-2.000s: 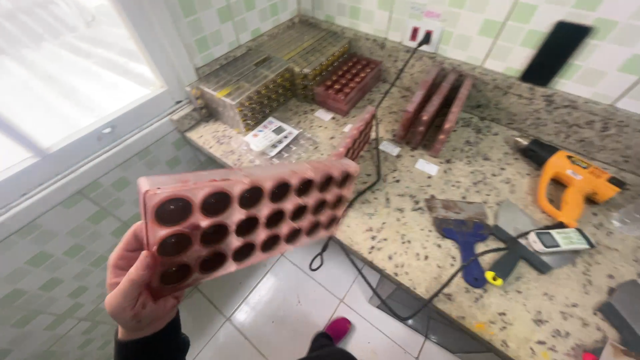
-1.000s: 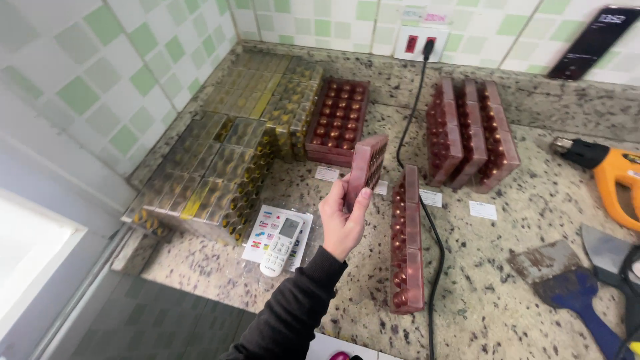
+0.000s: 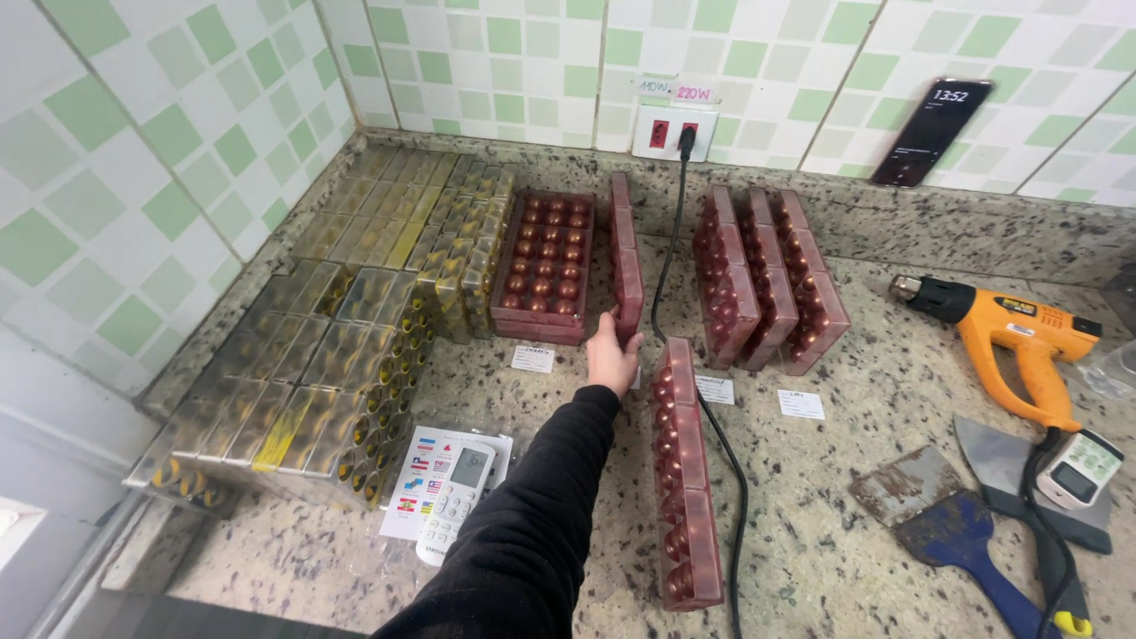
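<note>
My left hand (image 3: 612, 359), in a black sleeve, grips the near end of a reddish translucent chocolate mold (image 3: 626, 257) standing on its long edge. Left of it lies a mold filled with shiny copper-coloured domes (image 3: 543, 257). Nearer to me, right of my forearm, another filled mold (image 3: 690, 479) stands on edge. Several more upright molds (image 3: 768, 280) are grouped at the right, past the black cable. My right hand is out of view.
Stacked clear molds with yellow marks (image 3: 293, 373) fill the left corner. A remote control (image 3: 457, 501) lies on a printed sheet. The cable (image 3: 661, 293) runs from the wall outlet (image 3: 674, 133). At right are a heat gun (image 3: 1003, 328), scrapers (image 3: 950, 524) and a phone (image 3: 932, 133) against the wall.
My left hand first held a mold up over the counter's front edge, then carried a mold above the counter. It now has one on the counter, right of the flat filled mold.
</note>
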